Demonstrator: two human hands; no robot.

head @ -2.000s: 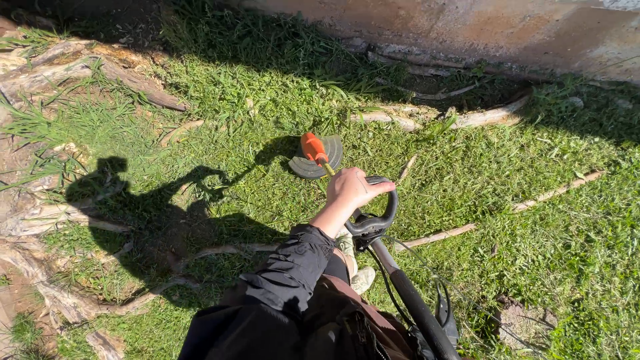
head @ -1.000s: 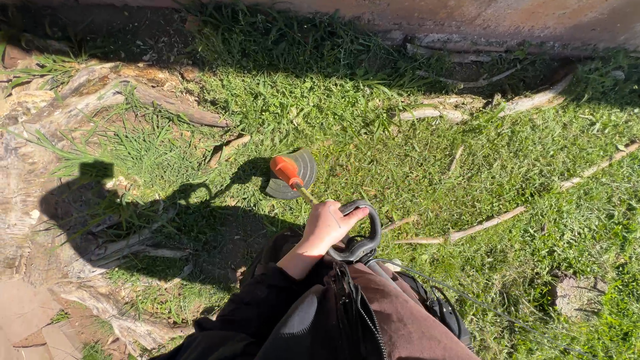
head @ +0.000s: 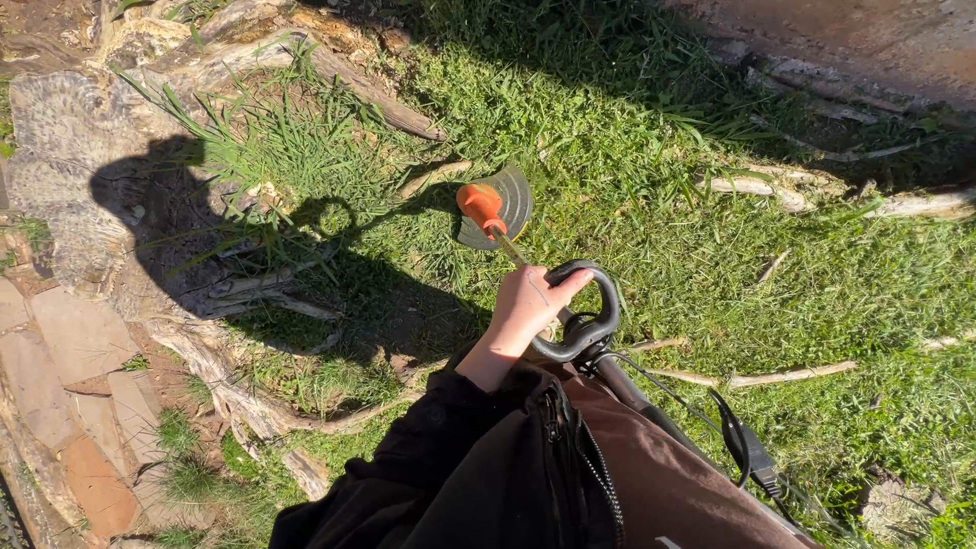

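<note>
My left hand (head: 531,301) grips the left side of the black loop handle (head: 608,301) of a string trimmer, its thumb lying over the top of the loop. From the handle the metal shaft (head: 511,248) runs up and left to an orange head (head: 480,204). A dark ridged guard (head: 515,202) sits under that head, low over the grass. The rear tube (head: 637,396) of the trimmer passes down and right beside my brown trousers, with a black cable and plug connector (head: 751,450) hanging next to it. My right hand is not in view.
A large tree stump (head: 65,175) with thick roots (head: 229,374) lies to the left, tall grass (head: 290,145) growing among them. Stone paving (head: 84,335) is at lower left. A wall (head: 877,38) stands at top right. Exposed roots (head: 793,375) cross the grass at right.
The view has moved left, bringing more of the stump and the paving into sight. The trimmer head is now nearer the stump's roots. My left hand keeps its grip on the loop handle.
</note>
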